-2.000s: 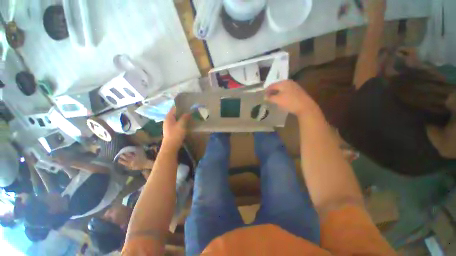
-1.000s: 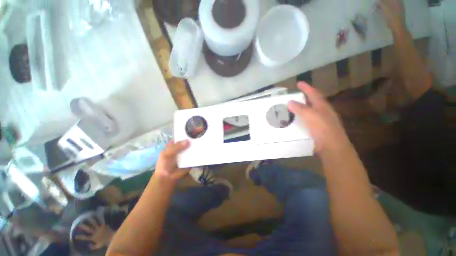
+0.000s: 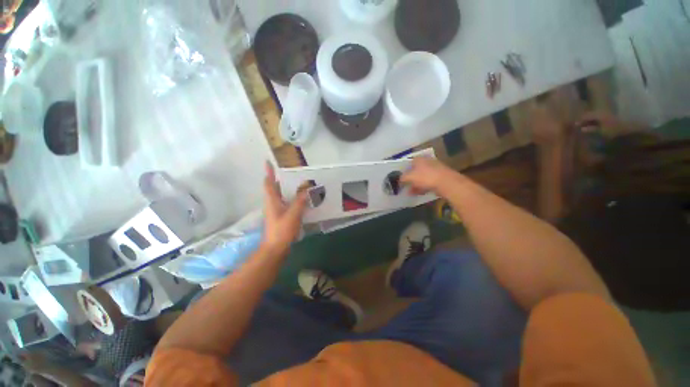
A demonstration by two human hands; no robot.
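A white cardboard insert (image 3: 331,186) with two round holes and a square cutout lies over the open long white box (image 3: 355,221). Something red shows through the square cutout. My left hand (image 3: 284,212) is at the insert's left end, thumb at the edge and fingertips at the left round hole. My right hand (image 3: 425,178) is at the right end, fingertips at the right round hole. Most of the box and its contents are hidden under the insert.
Beyond are a white round tub (image 3: 416,89), a ring-shaped part (image 3: 331,75), dark discs (image 3: 286,48) and small red and dark parts (image 3: 493,83). Left are a blue-wrapped item (image 3: 219,257) and an upright insert (image 3: 156,223). A person's arm (image 3: 554,162) is at right.
The insert, held up with its white face showing a second ago, is now lower and farther forward, over the box. My hands have moved to its round holes.
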